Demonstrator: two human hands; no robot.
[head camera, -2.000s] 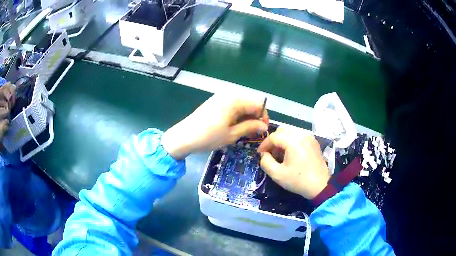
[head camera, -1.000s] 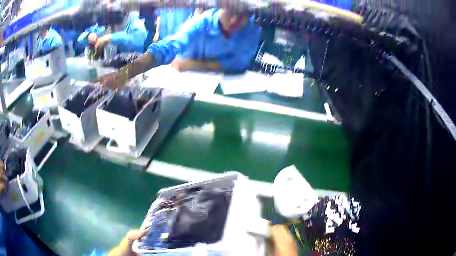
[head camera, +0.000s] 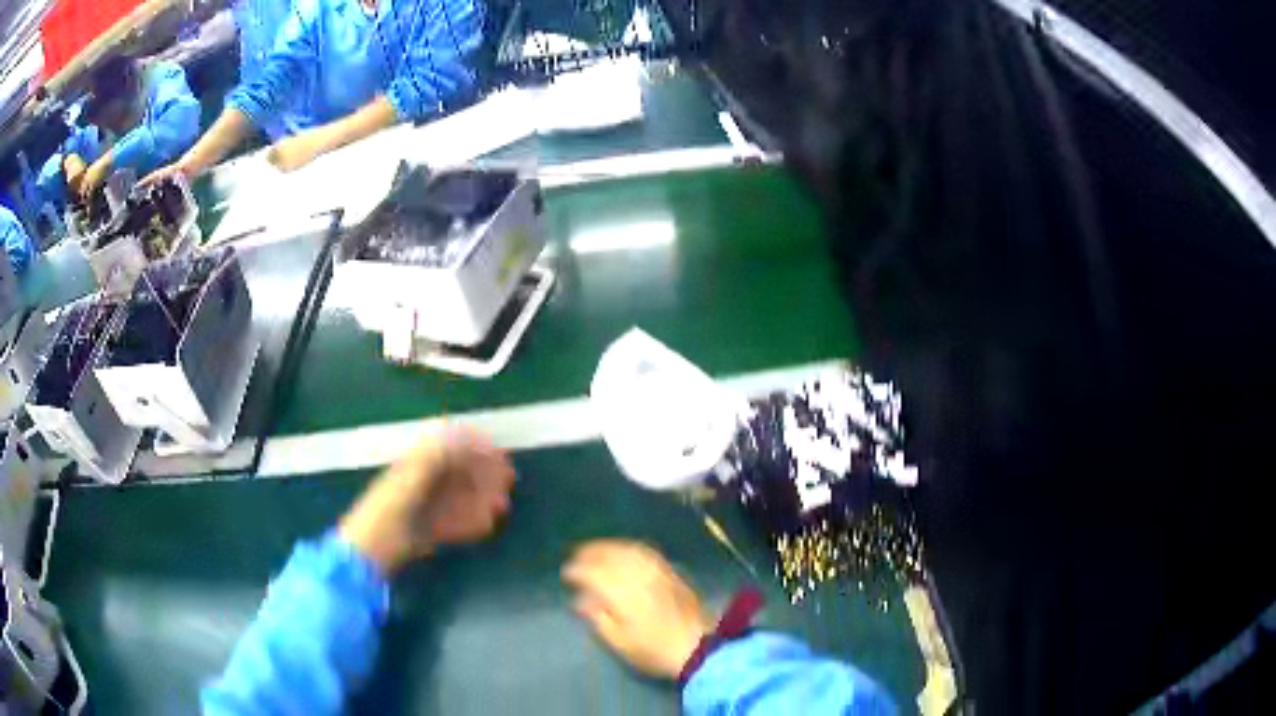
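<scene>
My left hand (head camera: 445, 492) is over the green bench, blurred, its fingers curled in; whether it holds anything cannot be told. My right hand (head camera: 637, 604) is low over the bench to its right, palm down, with nothing seen in it. A white housing (head camera: 455, 287) with a dark inside and open top stands on the green belt beyond my hands, touched by neither. Its white stand (head camera: 515, 333) shows under its near right side.
A white crumpled lump (head camera: 661, 409), white flakes (head camera: 847, 434), a brass-coloured heap (head camera: 854, 546) and a thin tool (head camera: 718, 529) lie at the right. More housings (head camera: 168, 378) stand at the left. People in blue smocks work beyond. Black sheeting (head camera: 1008, 350) hangs at the right.
The housing has gone from my hands and the near bench; one now stands on the belt. My hands are free of it over the bench. The view has turned.
</scene>
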